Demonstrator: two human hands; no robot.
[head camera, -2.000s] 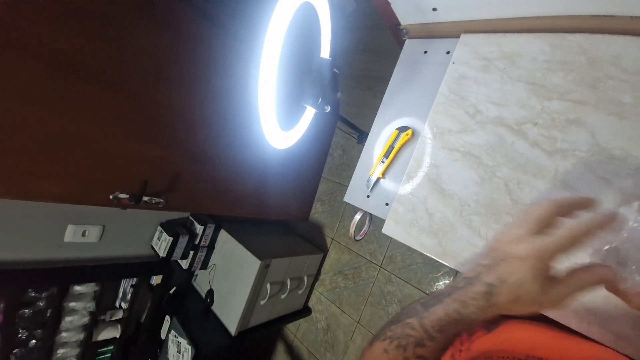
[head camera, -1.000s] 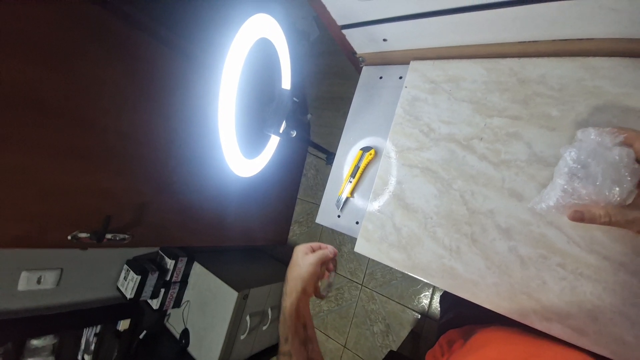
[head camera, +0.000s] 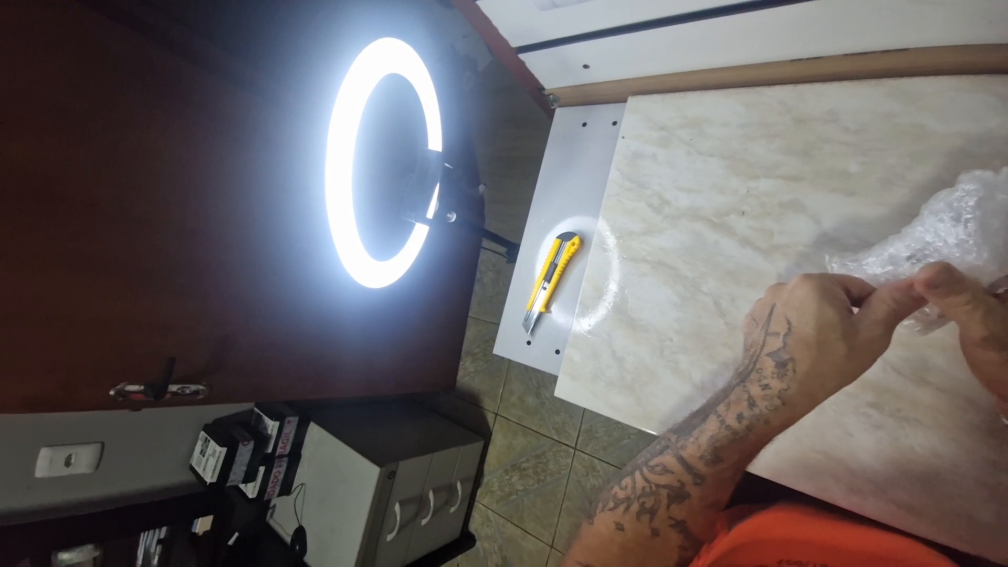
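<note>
At the right edge of the head view, a crumpled bundle of clear bubble wrap (head camera: 953, 224) lies over the marble-patterned tabletop (head camera: 709, 197). My left hand (head camera: 819, 323), on the tattooed arm, pinches the near edge of the wrap between thumb and fingers. My right hand (head camera: 972, 315) is close beside it, its thumb near the left thumb; the frame cuts it off, and its fingers are hidden. Left of the hands, a yellow snap-off utility knife (head camera: 554, 272) rests on the grey metal plate (head camera: 571, 173) with its blade out.
A lit ring light (head camera: 342, 165) stands at the left before a dark brown door (head camera: 157, 197). Small dark boxes (head camera: 236, 449) sit near a drawer cabinet (head camera: 425, 488) at the lower left. A wooden edge strip (head camera: 748, 75) runs along the far side of the tabletop.
My left hand has moved from beside the table, over the floor, to the bubble wrap at the right. The utility knife has stayed on the grey plate.
</note>
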